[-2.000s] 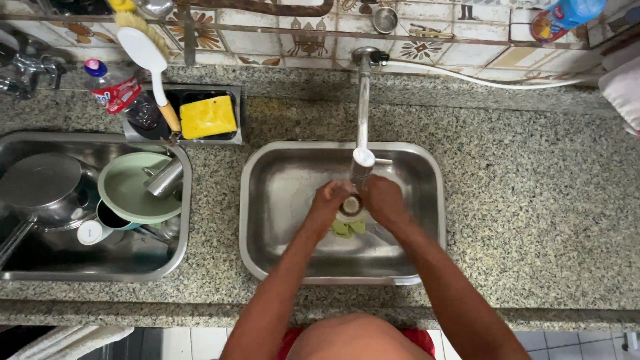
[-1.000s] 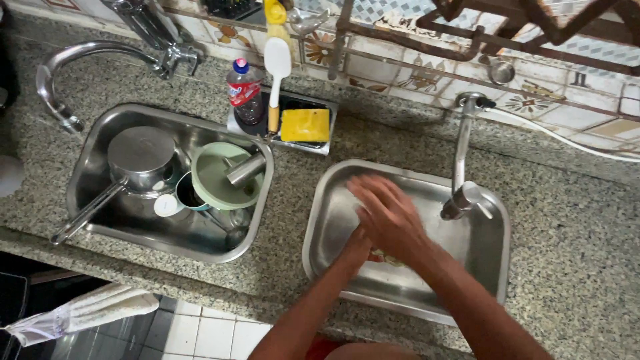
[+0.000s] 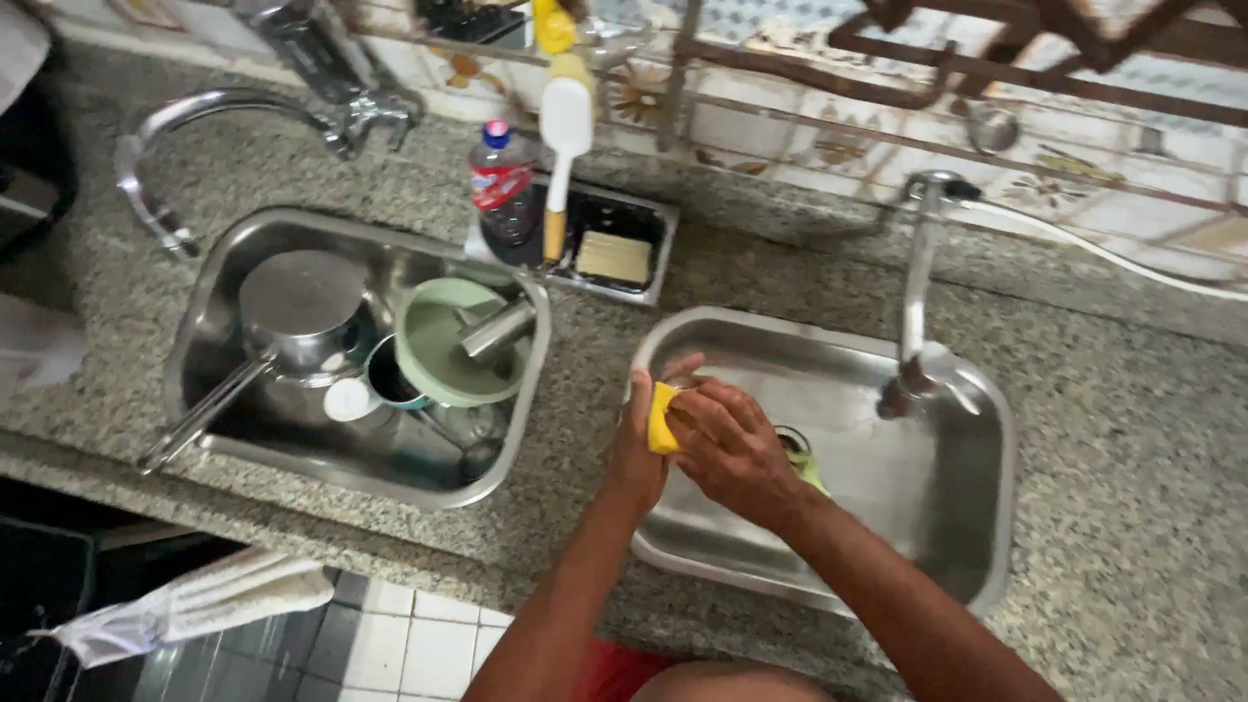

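Observation:
Above the left side of the right steel sink (image 3: 877, 507), my two hands are close together around a yellow sponge (image 3: 662, 419). My right hand (image 3: 731, 439) grips the sponge with bent fingers. My left hand (image 3: 641, 444) is upright against the sponge's other side; whether it also holds a small object is hidden. A green item (image 3: 805, 466) lies by the drain, partly behind my right wrist. The sink's faucet (image 3: 918, 283) stands at the back right. In the black tray (image 3: 624, 210) between the sinks lies a pale block (image 3: 614, 256), beside a white brush with a wooden handle (image 3: 565, 127).
The left steel sink (image 3: 356, 473) holds a saucepan (image 3: 302, 297), a green bowl (image 3: 439, 380) with a metal cup (image 3: 497, 328), and a dark mug (image 3: 388, 370). A bottle with a red label (image 3: 502, 190) stands behind. A curved faucet (image 3: 146, 195) is at the left. A rusty rack (image 3: 809, 68) hangs above.
The yellow sponge has left the tray and is now between my hands, with a pale block showing in its place. My hands have moved away from the faucet. The view has shifted and turned.

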